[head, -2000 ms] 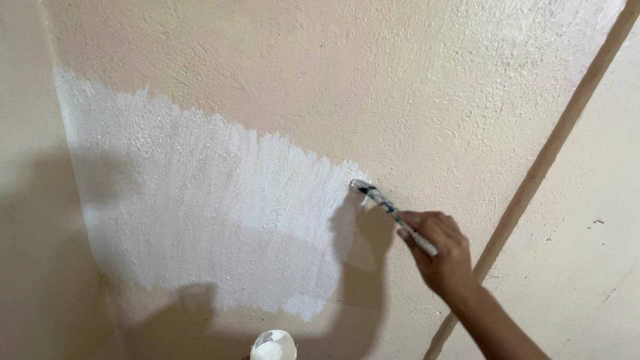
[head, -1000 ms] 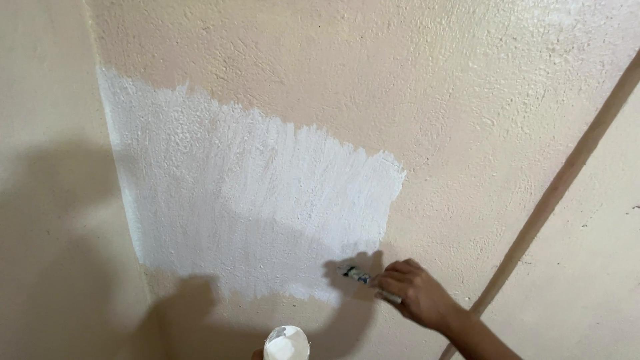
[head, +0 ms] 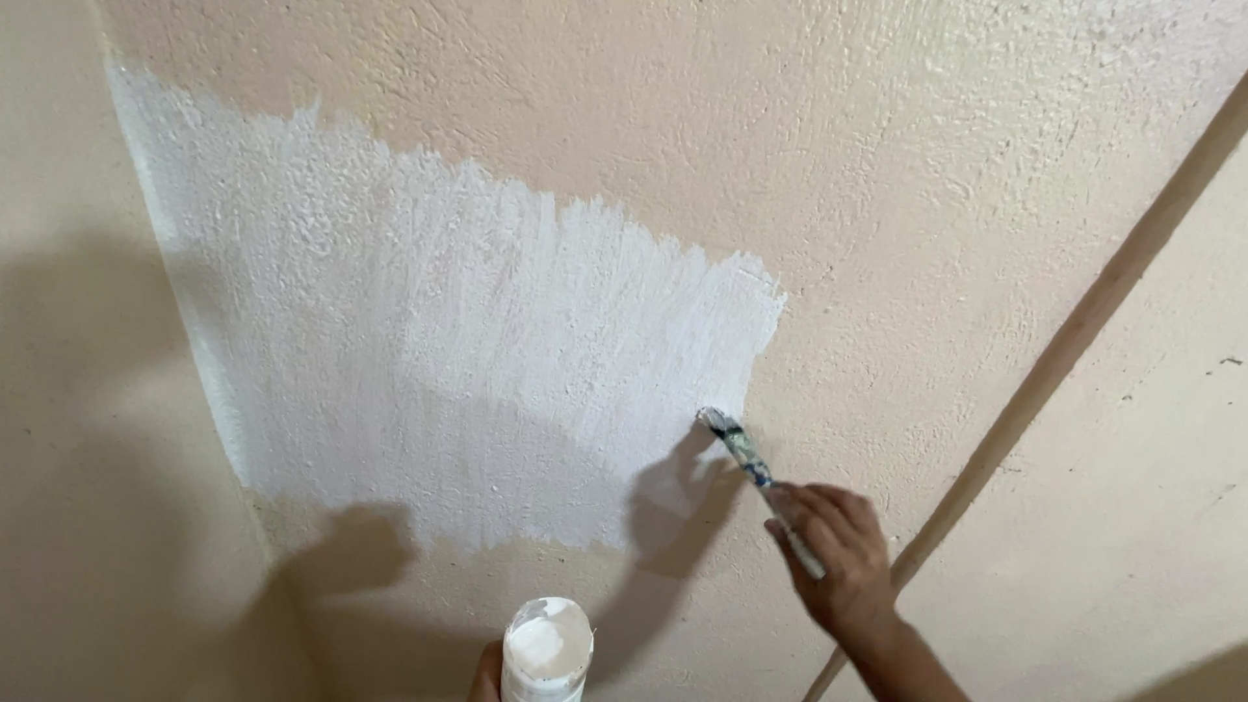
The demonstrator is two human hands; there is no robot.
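Observation:
My right hand (head: 840,556), at the lower right, grips the handle of a paintbrush (head: 751,458). The bristles touch the wall near the right edge of a patch of white paint (head: 487,341). Dark and blue stains mark the brush near its ferrule. At the bottom centre, my left hand (head: 486,675) shows only in part, with its fingers around the side of a white plastic container (head: 548,648). White paint is visible inside the container's open top.
The textured beige wall (head: 877,195) surrounds the white patch above, below and to the right. An adjoining wall (head: 68,390) meets it at a corner on the left. A brown strip (head: 1053,361) runs diagonally at the right. Shadows fall across the lower wall.
The brush in my right hand was at the patch's upper right corner, then near its lower edge, and is now partway up the right side. My left hand's container stays at the bottom.

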